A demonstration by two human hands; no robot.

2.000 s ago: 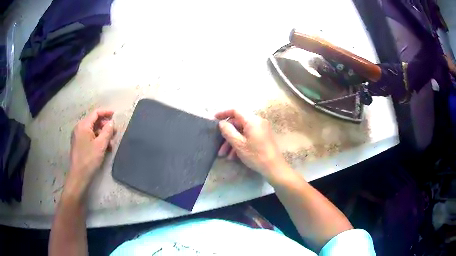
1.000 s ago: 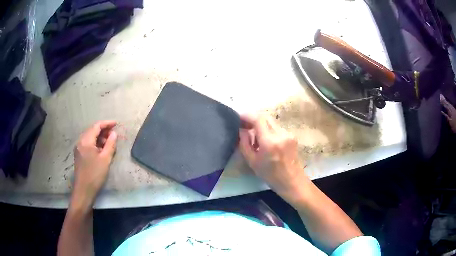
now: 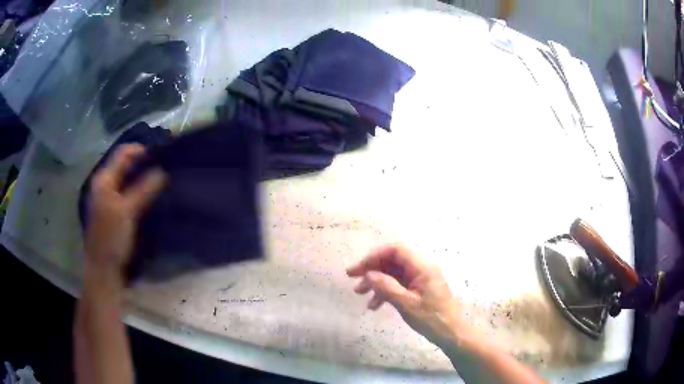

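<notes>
My left hand [image 3: 118, 202] is at the left and grips the left edge of a navy-purple piece [image 3: 206, 199], near-square and blurred, held in front of or over the smaller dark pile [image 3: 142, 136]. Most of that pile is hidden behind the piece and hand. My right hand [image 3: 401, 289] is over the table right of centre, fingers apart and curved, holding nothing. The larger fanned pile of navy and grey pieces [image 3: 337, 75] lies at the upper middle, just behind the held piece.
The iron [image 3: 576, 289], with its orange-brown handle, stands at the lower right of the white pressing table [image 3: 315, 330]. A clear plastic bag [image 3: 71, 82] with dark pieces in or under it lies upper left. A purple padded board [image 3: 637, 172] runs along the right side.
The view has turned left and up. The piece has gone from the table into my left hand at the left, its navy face now showing instead of grey. My right hand has let go of it.
</notes>
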